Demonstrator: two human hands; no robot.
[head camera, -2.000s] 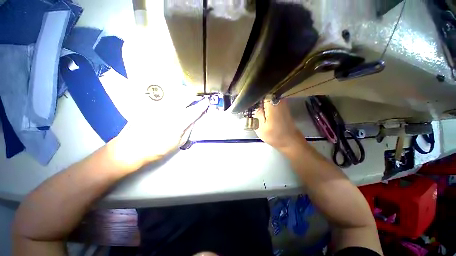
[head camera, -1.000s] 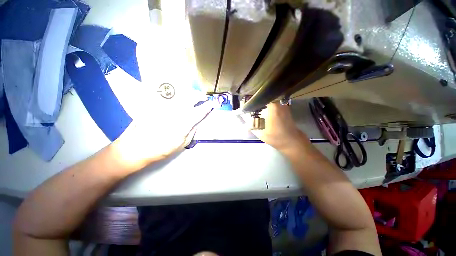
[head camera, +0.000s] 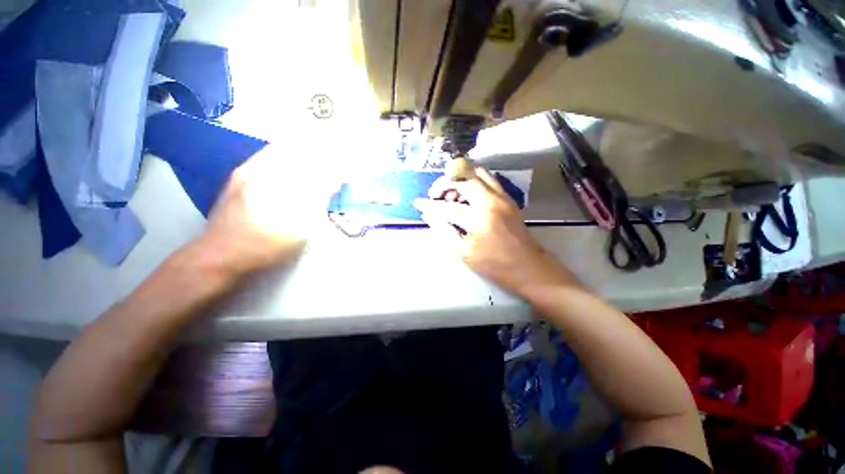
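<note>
A blue denim piece (head camera: 403, 196) lies flat on the machine bed in front of the needle area, with a pale, glare-washed patch on it. My right hand (head camera: 482, 222) is over its right part, fingers curled onto the cloth just below the brass-coloured knob (head camera: 460, 168). My left hand (head camera: 264, 208) is left of the piece, washed out by the lamp, so its fingertips cannot be made out. A dark-blue denim band (head camera: 190, 155) reaches to my left hand. The presser foot (head camera: 414, 148) is blurred by glare under the cream machine head (head camera: 593, 65).
Pale curved band pieces (head camera: 125, 111) lie over blue denim pieces (head camera: 69, 51) at far left. Black-handled shears (head camera: 635, 236) and a pink-handled tool (head camera: 593, 199) lie right of my right hand. More black loops (head camera: 776, 227) are at the table's right end. A red plastic stool (head camera: 755, 370) stands below.
The denim piece now shows in front of the foot. My right hand has moved left and onto it. My left hand has drawn back left from the needle. The view has shifted.
</note>
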